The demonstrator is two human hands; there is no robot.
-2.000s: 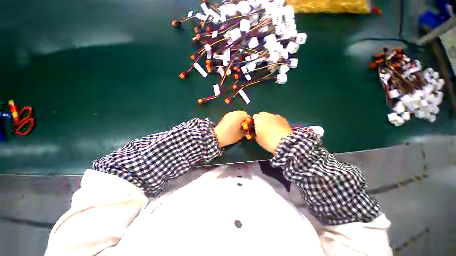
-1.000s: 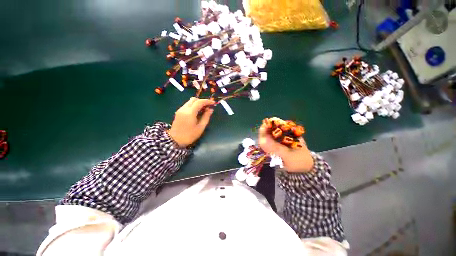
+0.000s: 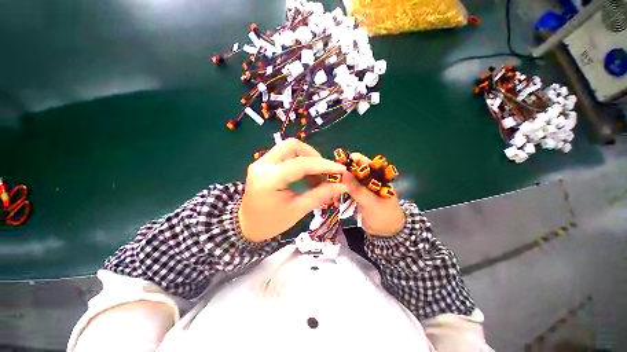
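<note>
My right hand [image 3: 377,210] is closed around a bunch of wire harnesses [image 3: 333,224]. Their orange connectors [image 3: 375,184] stick out above the fist and white connectors [image 3: 307,242] hang below, near my front. My left hand [image 3: 278,189] is beside it, with its thumb and fingertips closed on an orange connector [image 3: 335,178] at the left side of the bunch. The wire of that piece is mostly hidden by the fingers. The main harness pile [image 3: 320,72] lies on the dark-green bench beyond my hands, with white connectors mostly to the right and orange ends to the left.
A second harness pile [image 3: 533,117] lies at the right. A bag of yellow parts [image 3: 412,15] is at the back. Red-orange scissors [image 3: 16,204] lie at the far left. A pale device with a blue knob [image 3: 617,62] and a black cable are at the right back.
My left hand has come back from the main pile to the bunch and now pinches an orange connector. My right hand has moved slightly left with the bunch. The view has shifted a little.
</note>
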